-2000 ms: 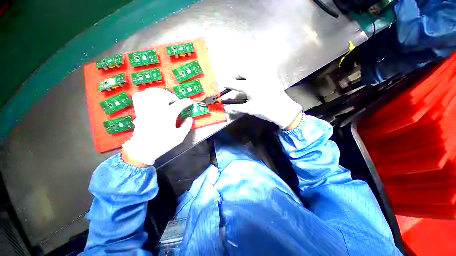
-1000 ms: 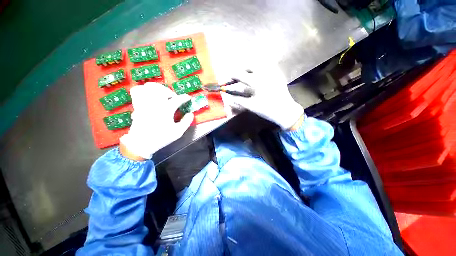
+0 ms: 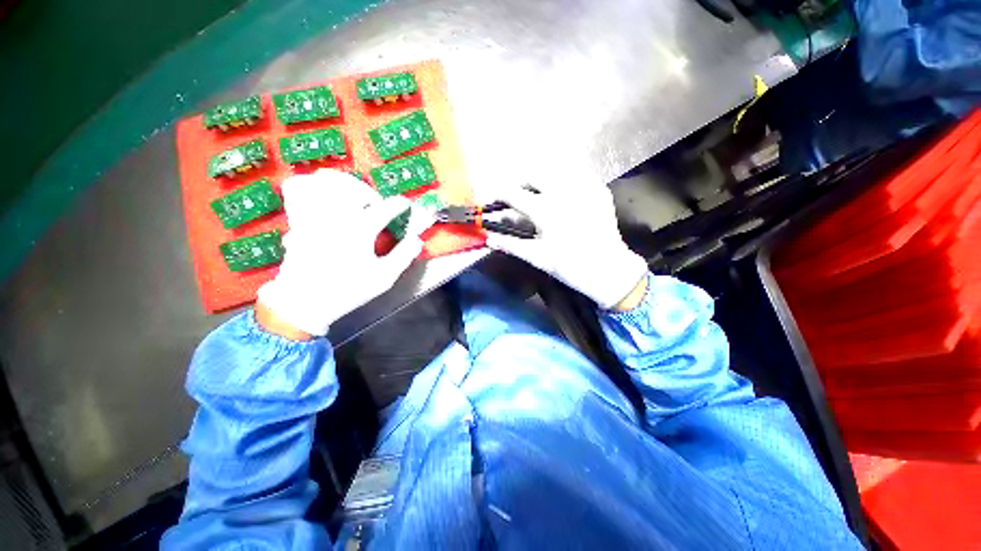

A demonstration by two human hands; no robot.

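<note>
My left hand (image 3: 339, 253), in a white glove, holds a green circuit board (image 3: 400, 224) at the near right part of the red foam pad (image 3: 204, 274). Its fingers cover much of the board. My right hand (image 3: 570, 231), also gloved, holds dark-handled side cutters (image 3: 489, 219). Their jaws point left and meet the held board's right end; whether they touch a lead cannot be told. Several other green boards lie in rows on the pad, one with a white patch (image 3: 238, 159).
The pad lies on a shiny metal bench top (image 3: 108, 355) beside a green conveyor (image 3: 161, 161). Red foam sheets (image 3: 893, 312) stand in a dark bin (image 3: 791, 334) at right. A person's blue sleeve (image 3: 925, 48) shows at upper right.
The cutters were at the held board, moved back up and right with jaws off it, and are now against its right end again. The held board is now tilted and more covered by my left fingers.
</note>
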